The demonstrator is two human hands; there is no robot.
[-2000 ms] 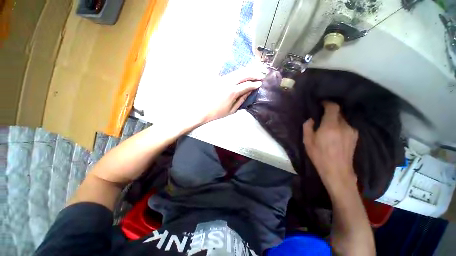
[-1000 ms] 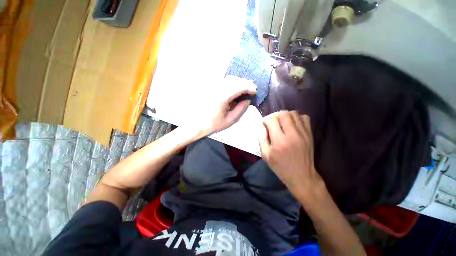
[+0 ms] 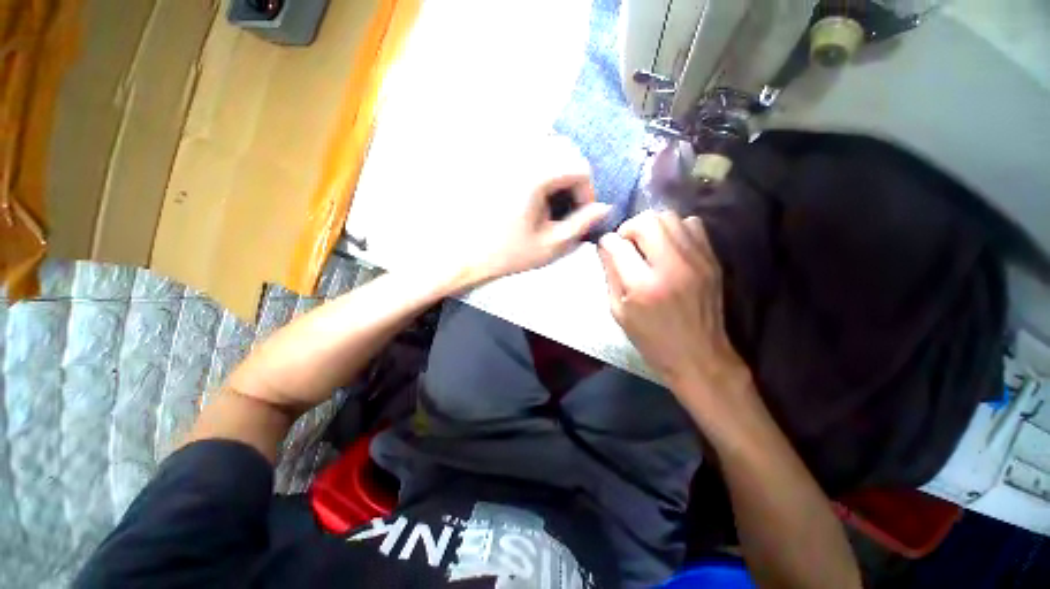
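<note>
A dark, thin fabric [image 3: 875,299] lies in a large bunched heap right of the needle and hangs over the table's front edge. A blue denim-like piece [image 3: 610,121] lies flat beside the presser foot [image 3: 662,124], brightly lit. My left hand [image 3: 553,224] has its fingertips pinched on the near edge of the blue piece. My right hand [image 3: 662,270] is close beside it, fingertips closed on the fabric edge just before the needle. The two hands nearly touch. The pinched edge is mostly hidden by the fingers.
The white sewing machine head [image 3: 691,58] stands above the work. A grey tray [image 3: 282,21] sits on taped cardboard [image 3: 230,150] at left. Grey quilted covering [image 3: 127,368] is at lower left. Red containers [image 3: 345,489] and a blue one [image 3: 705,573] are below. A white tray [image 3: 996,443] is at right.
My right hand has moved left from the dark heap to the fabric edge beside my left hand. The dark heap is spread wider toward the right. The camera view has shifted slightly.
</note>
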